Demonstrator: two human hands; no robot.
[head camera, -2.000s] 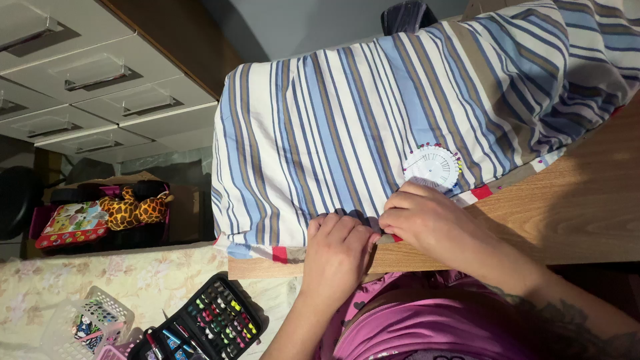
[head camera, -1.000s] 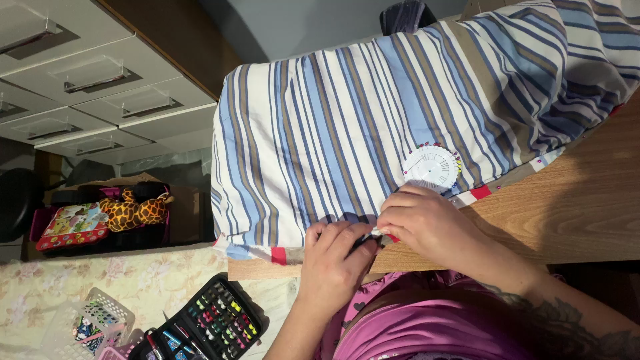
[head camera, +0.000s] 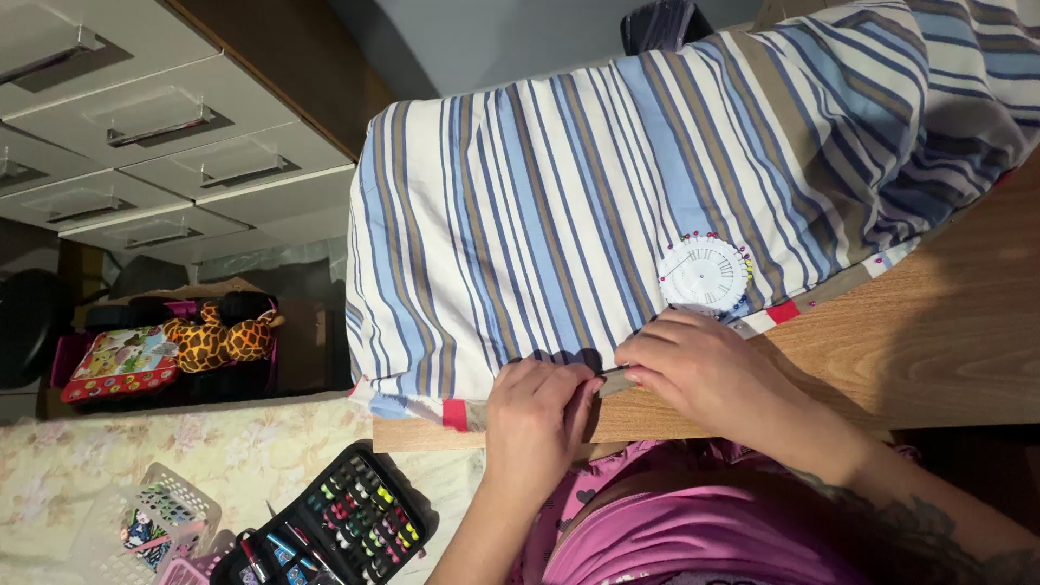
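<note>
Blue, white and brown striped fabric (head camera: 561, 219) lies across a wooden table (head camera: 918, 341), its near edge folded against a strip with red, white and brown patches. My left hand (head camera: 536, 406) pinches this edge between thumb and fingers. Just to its right, my right hand (head camera: 707, 366) grips the same edge, a small gap between the two. A round white wheel of ball-headed pins (head camera: 704, 275) rests on the fabric just above my right hand. Pins with coloured heads stand in the edge farther right. The fingertips' undersides are hidden.
An open case of thread spools (head camera: 370, 504) and a perforated plastic basket (head camera: 175, 504) lie on a floral cloth (head camera: 268, 439) at lower left. Beyond are a box with a giraffe-patterned toy (head camera: 215, 341) and white drawers (head camera: 154, 114).
My hands have stayed at the near edge with small finger movements. One second ago the fingers were closer together around the edge; now a gap shows between them.
</note>
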